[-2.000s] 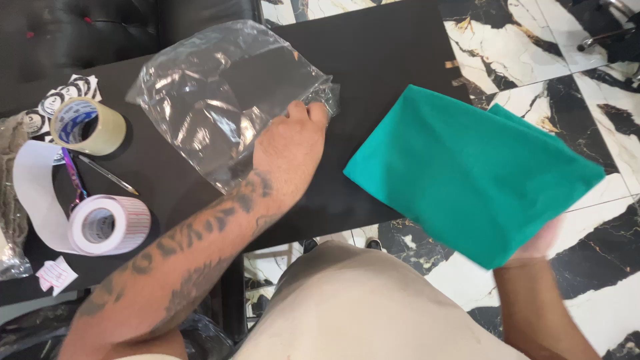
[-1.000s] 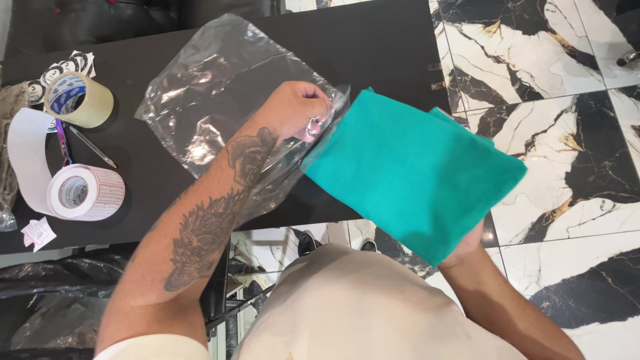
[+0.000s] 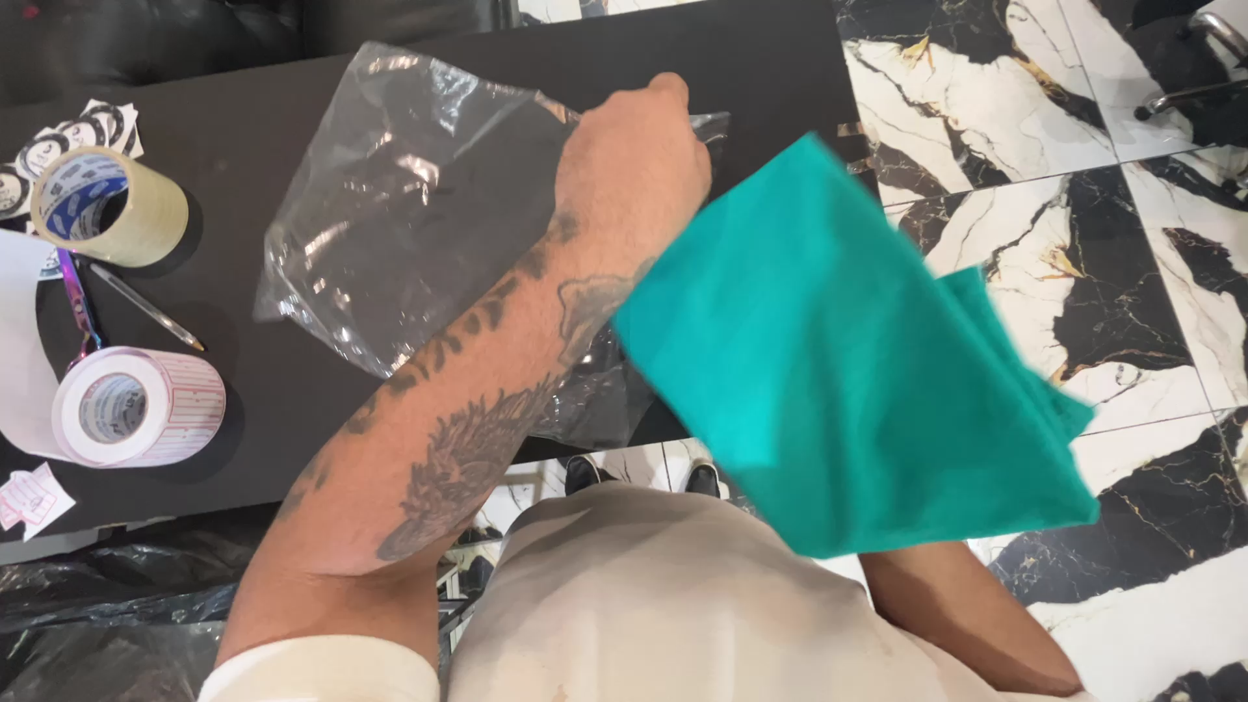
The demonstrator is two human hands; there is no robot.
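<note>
A clear plastic bag [image 3: 419, 205] lies on the black table, its right part beneath my left wrist and forearm. My left hand [image 3: 639, 156] is closed at the bag's far right edge, its fingertips turned away from view. A folded teal cloth [image 3: 838, 361] is held above the table's near right corner and the floor, tilted, with a folded layer sticking out on its right. Its left corner overlaps my left forearm in view. My right forearm reaches under the cloth from below; the right hand itself is hidden behind the cloth it holds up.
On the black table [image 3: 244, 468] at left are a roll of clear packing tape [image 3: 122, 210], a roll of printed labels [image 3: 146, 405], a pen [image 3: 151, 307], iridescent scissors [image 3: 78, 297], round stickers [image 3: 73, 136] and a paper scrap [image 3: 37, 497]. Marble-patterned floor [image 3: 975, 88] borders the right edge.
The teal cloth came left over the bag's edge one second ago and has since shifted back right and tilted. My left hand has moved farther out along the bag's right side.
</note>
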